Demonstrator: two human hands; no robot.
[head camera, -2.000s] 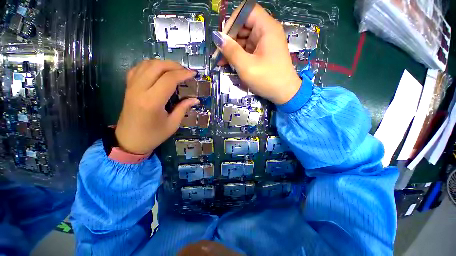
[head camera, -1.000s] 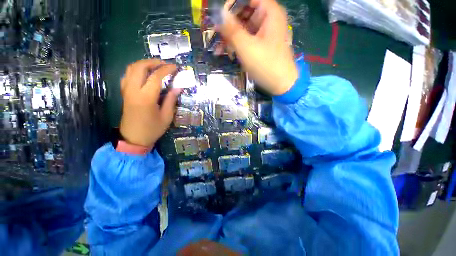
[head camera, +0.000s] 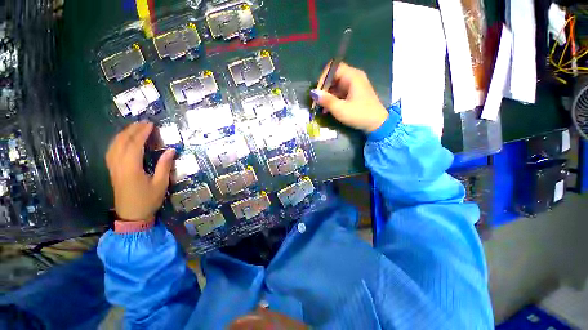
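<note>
A clear blister tray (head camera: 193, 145) with three columns of circuit boards lies on the green mat, tilted in view. The boards carry silver-grey shielding cans, and several glare white. My left hand (head camera: 137, 171) is at the tray's left edge, thumb and fingers curled around a board; whether it grips the board or the tray is unclear. My right hand (head camera: 351, 97) is right of the tray and holds dark tweezers (head camera: 340, 58) like a pen, tips down. Near the tips is a small yellow spot (head camera: 314, 127) with a pale piece beside it on the mat.
White backing sheets (head camera: 418, 61) lie at the upper right, beside an orange-brown strip (head camera: 476, 45) in clear plastic. Stacked glossy trays (head camera: 32, 129) stand at the left. A yellow strip (head camera: 143, 16) is at the tray's top. A grey fan (head camera: 582, 111) and blue shelf with dark trays are right.
The view has turned and shifted right. My right hand with the tweezers has moved from over the tray's top to the mat right of it. My left hand stays at the tray's left side.
</note>
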